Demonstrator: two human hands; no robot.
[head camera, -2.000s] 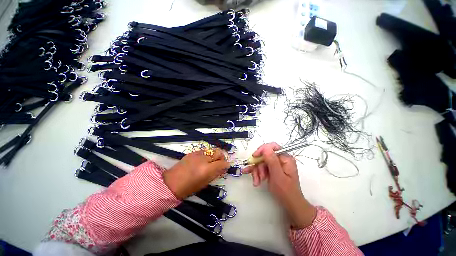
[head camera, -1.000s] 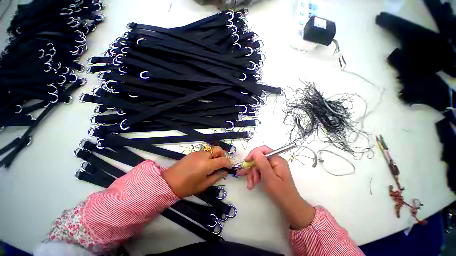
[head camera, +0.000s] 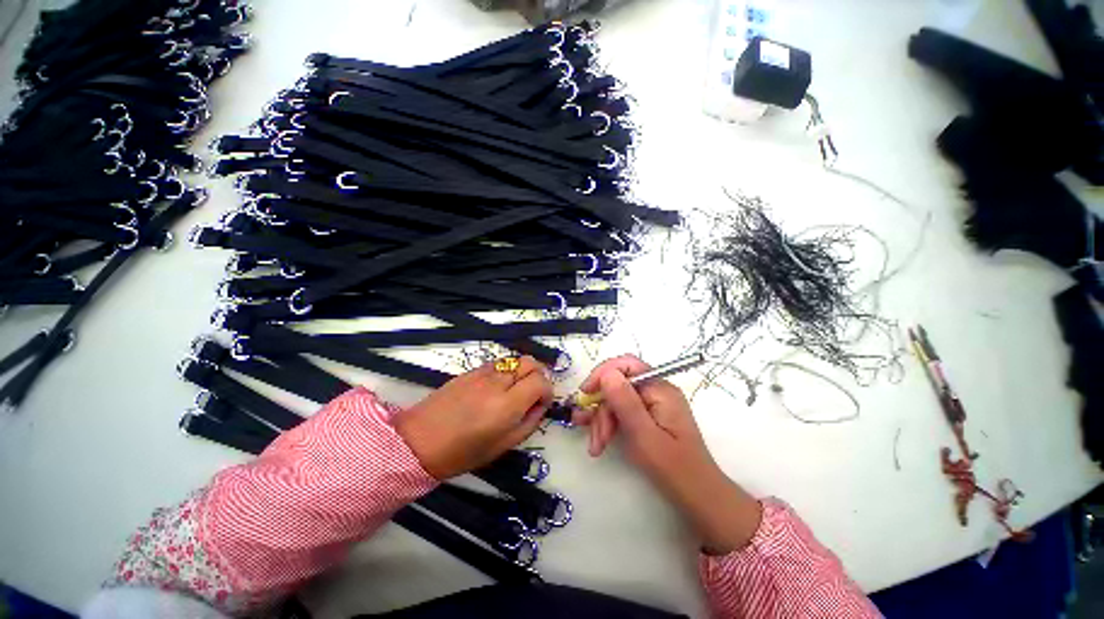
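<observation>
My left hand (head camera: 482, 409), with a gold-coloured ring, pinches the end of a black webbing strap (head camera: 558, 412); the rest of that strap is hidden under my hand and sleeve. My right hand (head camera: 639, 417) holds a slim silver pen tool (head camera: 661, 370) like a pencil, its yellowish tip touching or very near the strap end at my left fingertips. The exact contact cannot be told. Dark thread tails lie just above my left hand. More straps with D-rings (head camera: 558, 509) fan out below and beside my left forearm.
A large strap stack (head camera: 424, 181) lies behind my hands, another strap heap (head camera: 97, 145) at far left. Right of the stack are tangled thread waste (head camera: 781, 272), a looped pale cord (head camera: 823, 389), a black adapter (head camera: 772, 73), reddish snips or tweezers (head camera: 938, 377) and black fabric pieces (head camera: 1017, 181).
The pen in my right hand has shifted slightly left and its tip has come closer to my left fingertips. The pale cord loop has shifted slightly. My left hand stays nearly in place.
</observation>
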